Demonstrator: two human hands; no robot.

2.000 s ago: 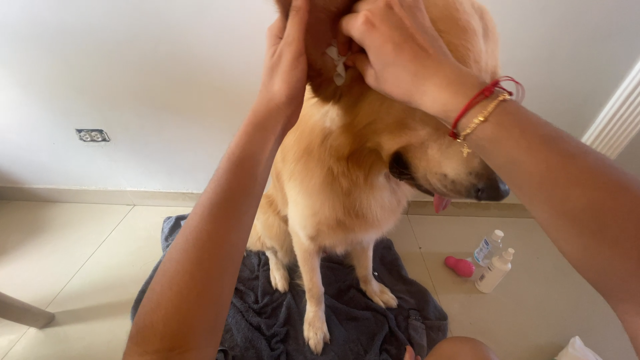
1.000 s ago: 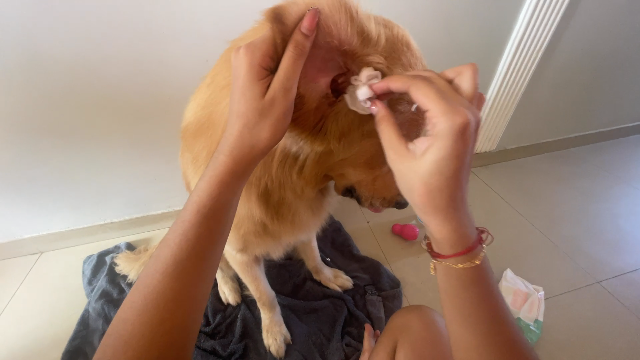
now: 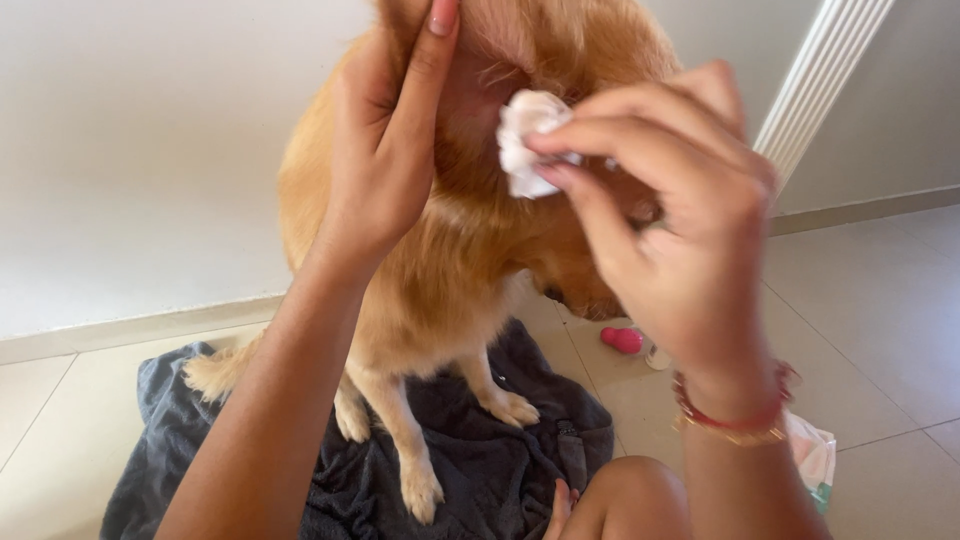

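A golden-coated dog (image 3: pixel 450 300) sits with its head lowered to the right. My left hand (image 3: pixel 386 142) holds its ear flap (image 3: pixel 405 19) folded up, thumb against the inner side, so the pinkish inside of the ear (image 3: pixel 480 82) shows. Between the thumb and fingers of my right hand (image 3: pixel 667 187) is a crumpled white cotton pad (image 3: pixel 532 142), just in front of the ear opening. Whether the pad touches the skin cannot be told. The right hand is slightly blurred and covers part of the dog's face.
Under the dog lies a dark grey towel (image 3: pixel 480 465) on the tiled floor. A pink rubber-like object (image 3: pixel 621 340) and a partly hidden white bottle (image 3: pixel 658 358) are beyond my right wrist. A plastic packet (image 3: pixel 814 457) lies at the right. The wall (image 3: pixel 135 165) rises behind the dog.
Two seconds ago both hands were together at the ear; my right hand has since moved apart from the left, holding the pad. The view has shifted and come closer to the ear.
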